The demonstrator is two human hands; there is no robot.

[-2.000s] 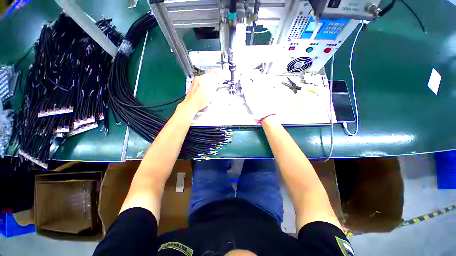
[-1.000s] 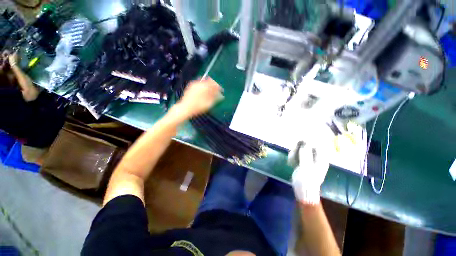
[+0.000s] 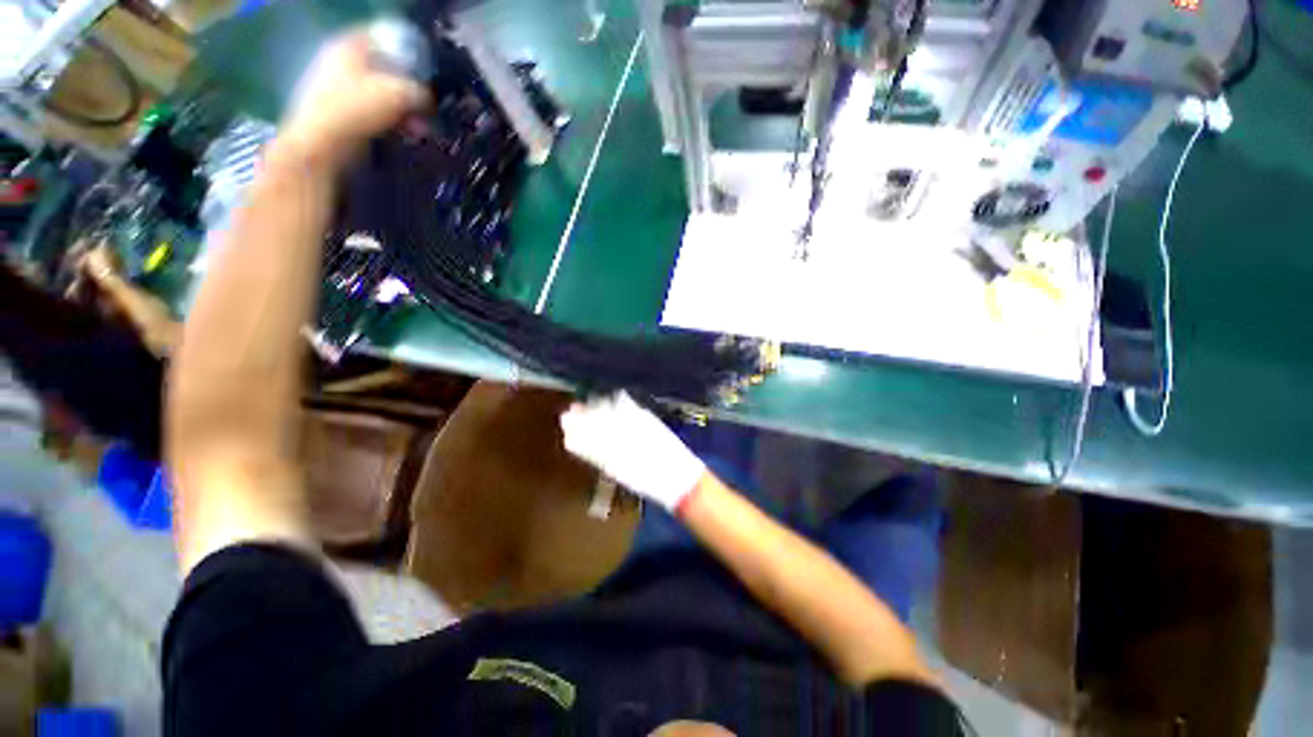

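A thick black cable bundle curves from the upper left to the bench's front edge, with small metallic tips fanned at its right end. My bare left hand is blurred and raised at the upper left, closed around the bundle's far end by a pale wrap. My right hand, in a white glove, is at the bench's front edge just below the bundle, near its tips. Its fingertips meet the bundle's underside; whether they grip it is hidden. The soldering machine (?) stands on a white base plate with no hand at it.
Loose cable assemblies lie behind the bundle. Yellow-handled cutters (?) lie on the base plate. The control box and a phone (?) with white cord are at the right. Cardboard boxes are under the bench. Another person's arm shows far left.
My left hand has left the machine and moved to the upper left onto the bundle. My right hand has moved from the machine down and left to the bundle's underside. The view has shifted.
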